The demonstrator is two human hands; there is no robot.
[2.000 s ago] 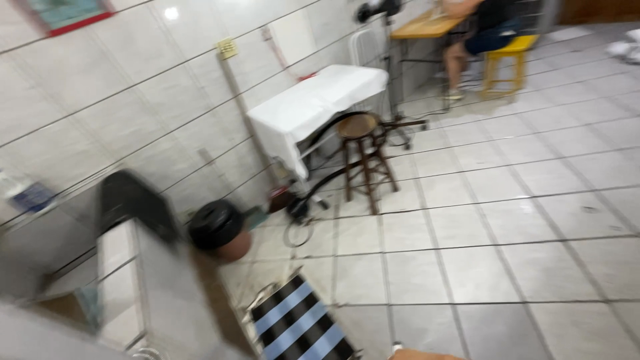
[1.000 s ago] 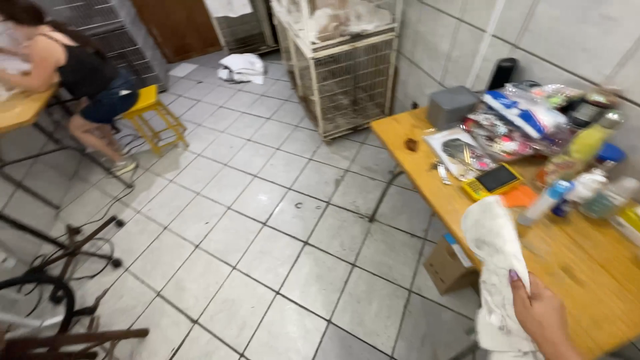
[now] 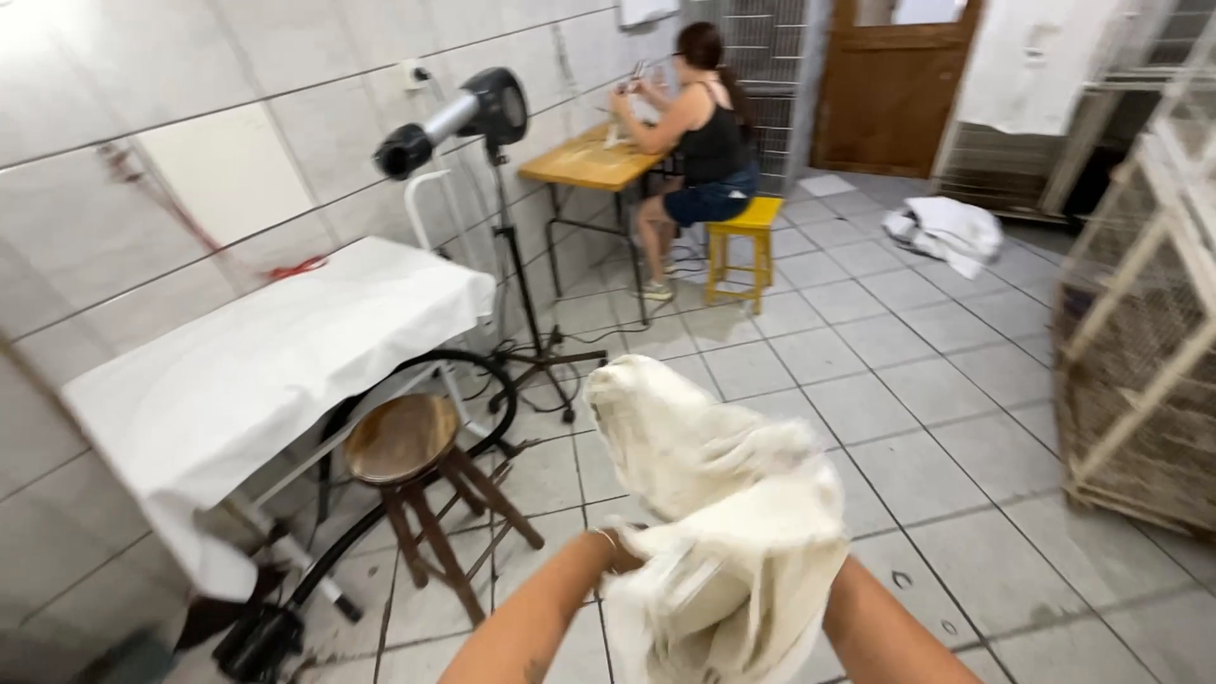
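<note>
A bunched white cloth hangs in front of me at the lower middle, blurred by motion. My left hand grips its left side, with the fingers partly covered by the fabric. Behind the cloth's right side my right hand is hidden; only that forearm shows. Left of the cloth, a round wooden stool stands beside a table covered with a white sheet.
A stand dryer rises behind the covered table, its base and cables on the floor. A person sits on a yellow stool at a wooden table. White cloths lie on the tiles; a wire cage stands right.
The view has swung left from the cluttered wooden table. One second ago one hand held the white cloth beside that table; now both forearms reach to the cloth, which is out over the floor.
</note>
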